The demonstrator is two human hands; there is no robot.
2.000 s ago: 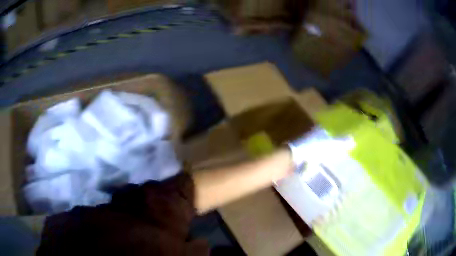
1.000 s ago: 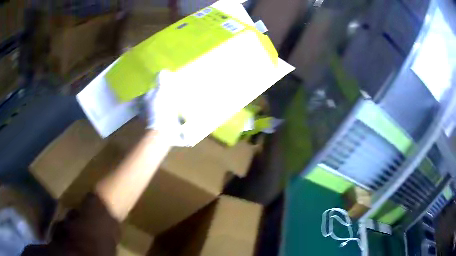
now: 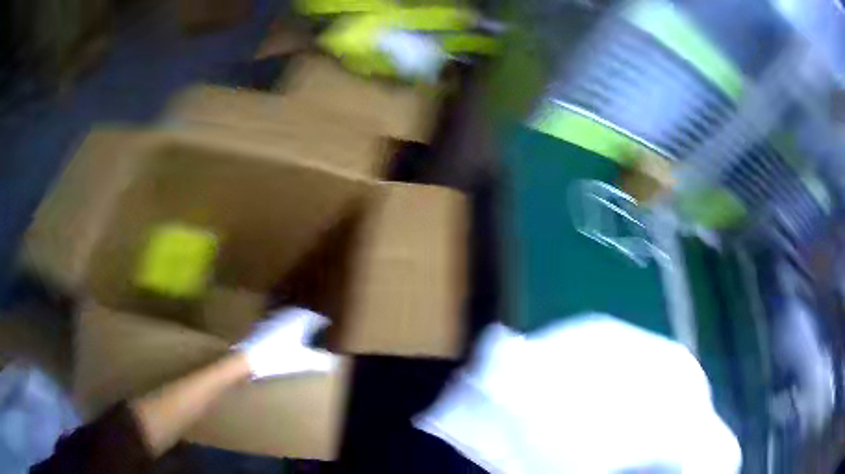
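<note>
The frame is blurred. My left hand [image 3: 289, 344], in a white glove, is over the near flap of an open brown master carton [image 3: 408, 268]. I see nothing held in it, and its fingers look apart, with the thumb raised. A yellow-green box [image 3: 178, 260] lies inside the carton at the left. A large white wrapped thing [image 3: 602, 407], likely an appliance in a protective bag, is at the near edge of the green bench. My right hand is not in view.
The green bench [image 3: 579, 278] runs along the right, with a white cord loop [image 3: 616, 222] on it. A slatted grey and green conveyor [image 3: 639, 88] stands beyond. Yellow-green packaging [image 3: 398, 37] is piled behind the carton. Something pale shows at the lower left edge.
The yellow-green and white retail box has left my left hand and is out of view. My left hand has moved down and nearer. The view has swung right, showing more bench and the white wrapped thing.
</note>
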